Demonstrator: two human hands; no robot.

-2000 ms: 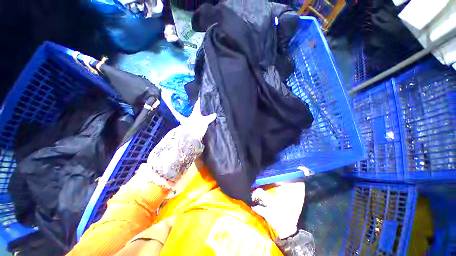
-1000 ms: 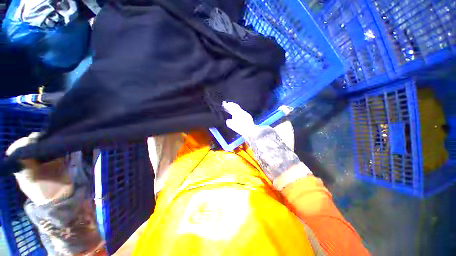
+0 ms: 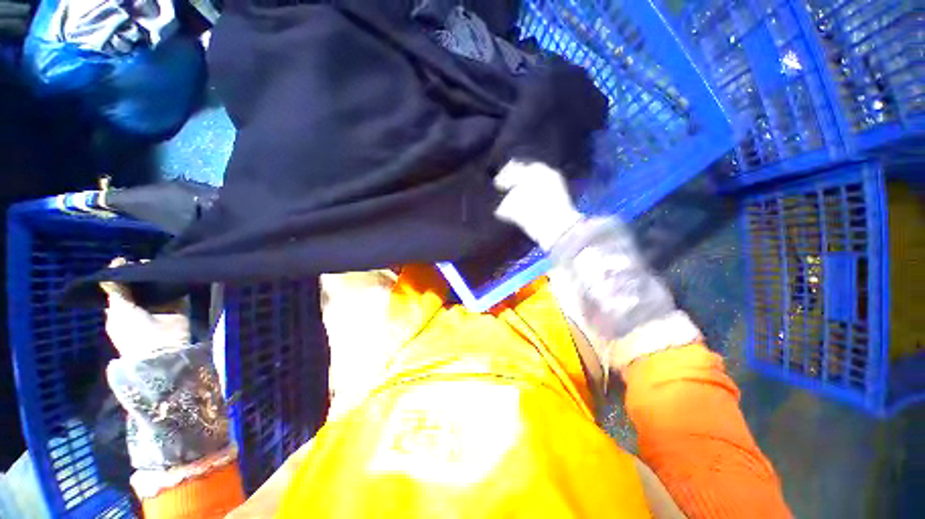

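Observation:
A dark suit jacket (image 3: 345, 142) is spread across the view in front of me, over the rim of the crate ahead. A patch of shinier grey lining (image 3: 472, 35) shows near its top. My left hand (image 3: 142, 314), in a pale glove, is at the left over the left crate and pinches the jacket's pulled-out corner. My right hand (image 3: 536, 198), in a white glove and slightly blurred, is at the jacket's right part with fingers curled on the cloth. Whether a tool is in it cannot be told.
The left blue crate (image 3: 20, 304) has a dark strap (image 3: 167, 203) over its rim. The blue crate ahead (image 3: 700, 137) sits under the jacket's right side. More blue crates (image 3: 867, 294) stand at the right, one with yellow material (image 3: 906, 264). A blue bundle (image 3: 122, 86) lies at upper left.
Since two seconds ago the jacket has been spread sideways and my right hand has come onto it. In the last second my left hand has moved right and up, and my right hand slightly up and right.

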